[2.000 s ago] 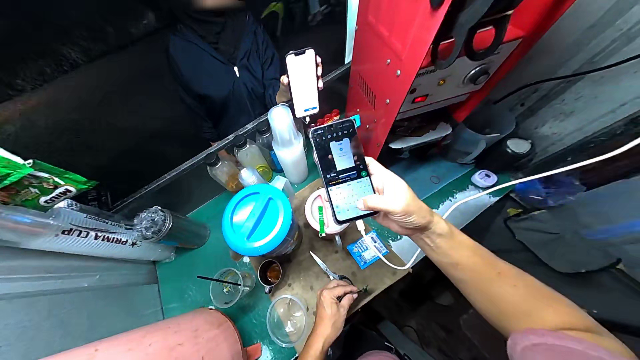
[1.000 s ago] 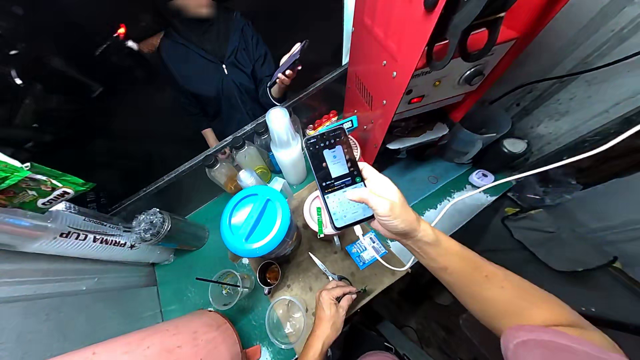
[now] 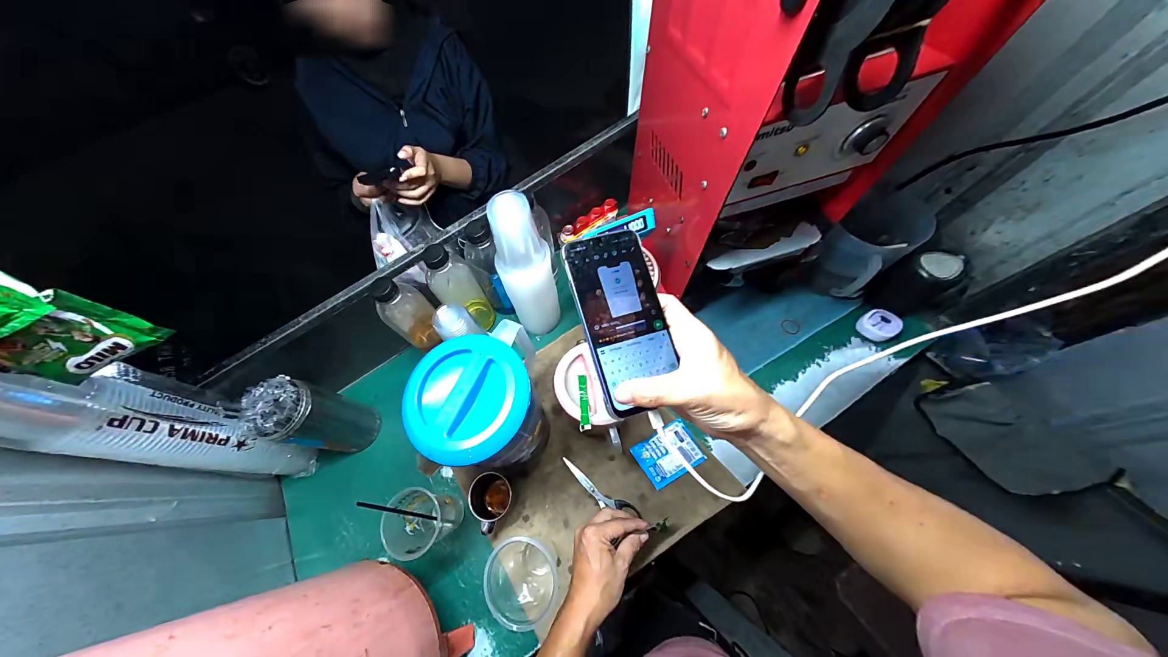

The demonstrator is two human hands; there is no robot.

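Note:
My right hand (image 3: 698,374) holds a smartphone (image 3: 620,319) upright, thumb on the lower part of its lit screen; a white cable runs below it. My left hand (image 3: 607,557) rests on the brown board (image 3: 547,502), fingers curled over the handles of metal scissors (image 3: 591,484) whose blades point away; whether it grips them I cannot tell. A small dark green item (image 3: 662,526) lies by its fingertips. Left of the scissors are a small metal cup (image 3: 490,497) with brown contents, a clear plastic tub (image 3: 521,584) and a large jar with a blue lid (image 3: 467,400).
A blue sachet (image 3: 666,453) lies below the phone. Bottles (image 3: 406,315) and stacked plastic cups (image 3: 525,265) line the counter's far edge. A red machine (image 3: 712,119) stands right; a pink cylinder (image 3: 301,620) lies near left. Across the edge, a person (image 3: 401,119) holds a phone.
The person across the counter has lowered their phone from its raised position and now has both hands at it, with a plastic bag below. My hands have stayed about where they were.

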